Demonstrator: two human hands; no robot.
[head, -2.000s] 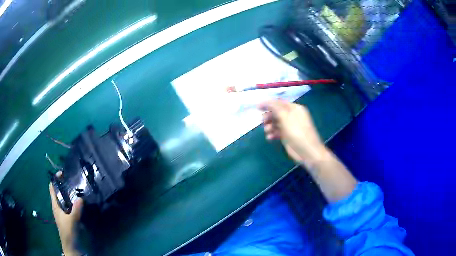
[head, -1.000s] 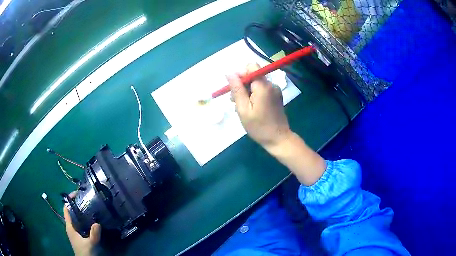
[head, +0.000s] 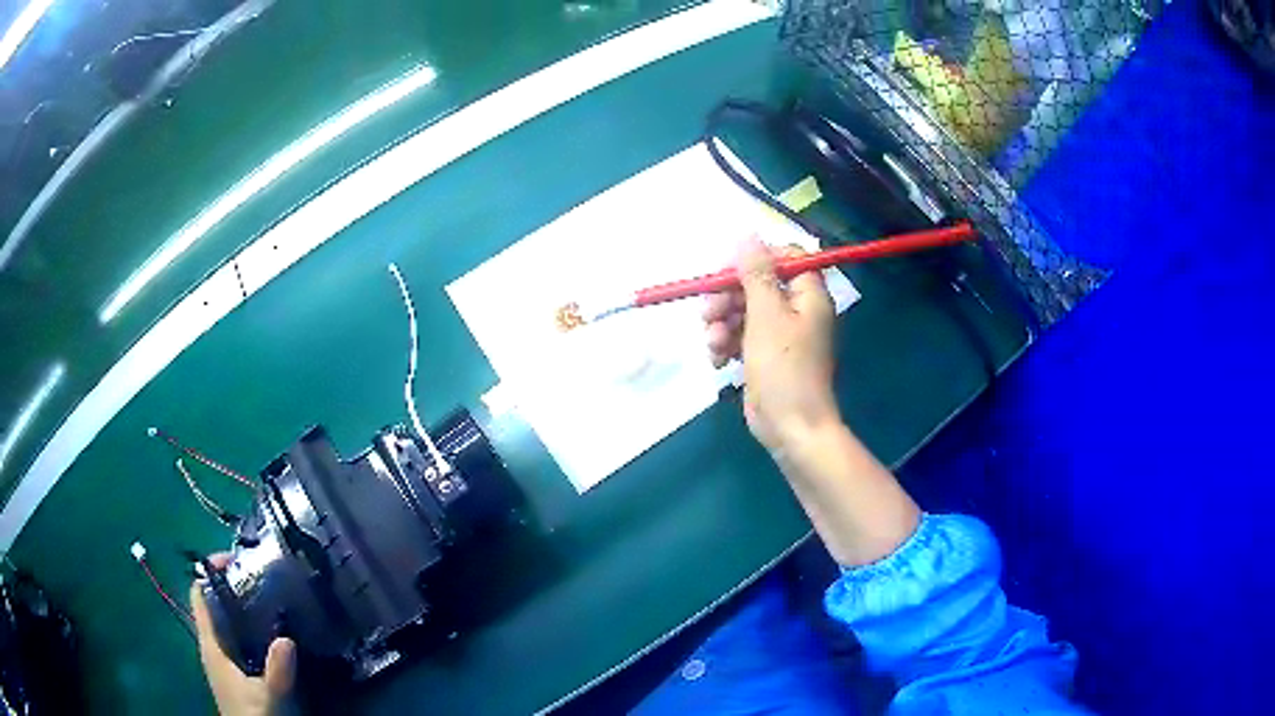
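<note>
A black housing unit [head: 357, 539] lies on the green bench at the lower left, its round barrel [head: 469, 448] at the right end. A white lead [head: 410, 343] rises from near the barrel, and thin coloured leads with small connectors [head: 203, 462] stick out at its left end. My left hand [head: 241, 671] grips the unit's left end, thumb in front. My right hand [head: 786, 343] holds a paintbrush [head: 874, 249] by its red handle. The brush's orange-brown bristles [head: 571, 318] are over the white paper sheet [head: 531, 287]; whether they touch it I cannot tell.
A black cable [head: 734, 161] loops at the paper's upper right, beside a small yellowish scrap [head: 801, 193]. A wire-mesh basket [head: 965, 182] with yellow items stands at upper right. A pale rail [head: 322, 210] runs along the far side. Dark parts [head: 31, 629] lie at the left edge.
My right hand has closed on the brush, lifted it and turned its handle, now tilted less steeply than a second ago. My left hand stays on the unit, which shifted slightly right and down in view.
</note>
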